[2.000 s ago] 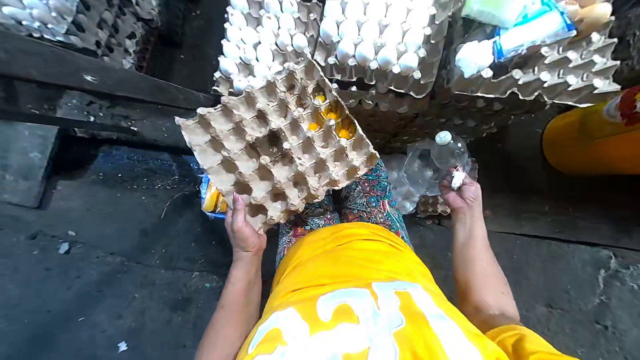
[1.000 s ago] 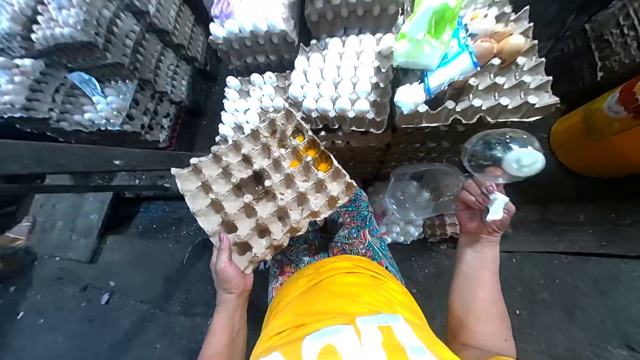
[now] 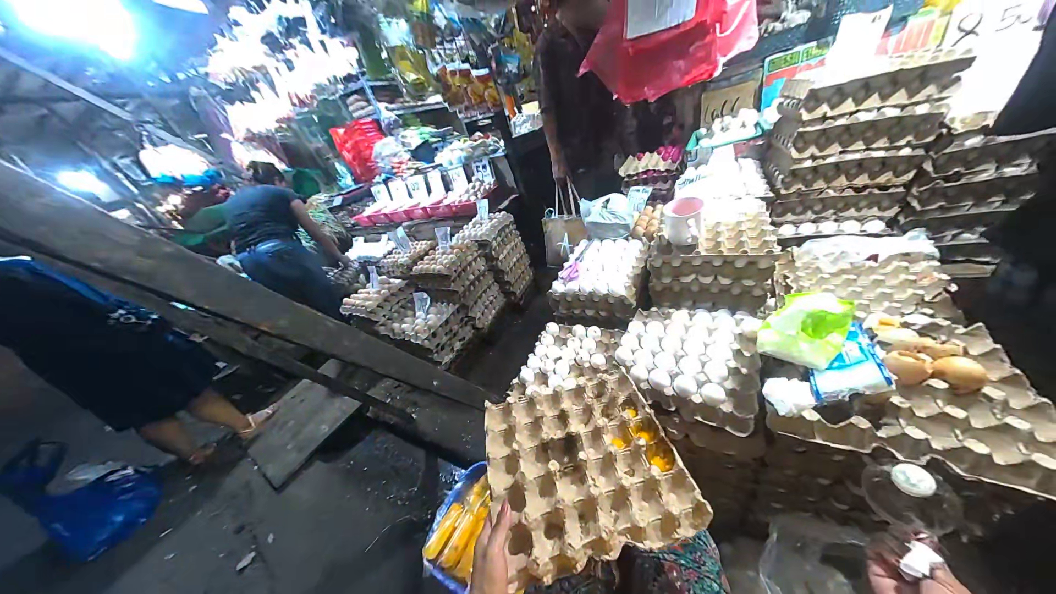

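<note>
My left hand (image 3: 492, 551) grips the near left edge of a cardboard egg tray (image 3: 569, 495), which is tilted over my lap and has egg yolk (image 3: 660, 455) in a few of its cups. At the lower right, my right hand (image 3: 903, 568) pinches a small white piece (image 3: 919, 561), whose exact kind I cannot tell. Just above that hand is a clear rounded plastic container (image 3: 887, 503) with a white egg-like thing (image 3: 913, 479) at it; how it is held is hidden. Past the tray stand trays of white eggs (image 3: 681, 359).
Cracked brown eggshells (image 3: 910, 367), a green plastic bag (image 3: 807, 330) and a blue-white packet (image 3: 851, 373) lie on egg trays at right. A wooden beam (image 3: 247, 289) slants across the left. Yellow packets (image 3: 462, 528) fill a blue-rimmed container. Several people stand around the market stalls.
The view has swung up to the stalls and people. My left hand still holds the tray, and my right hand still holds the white piece.
</note>
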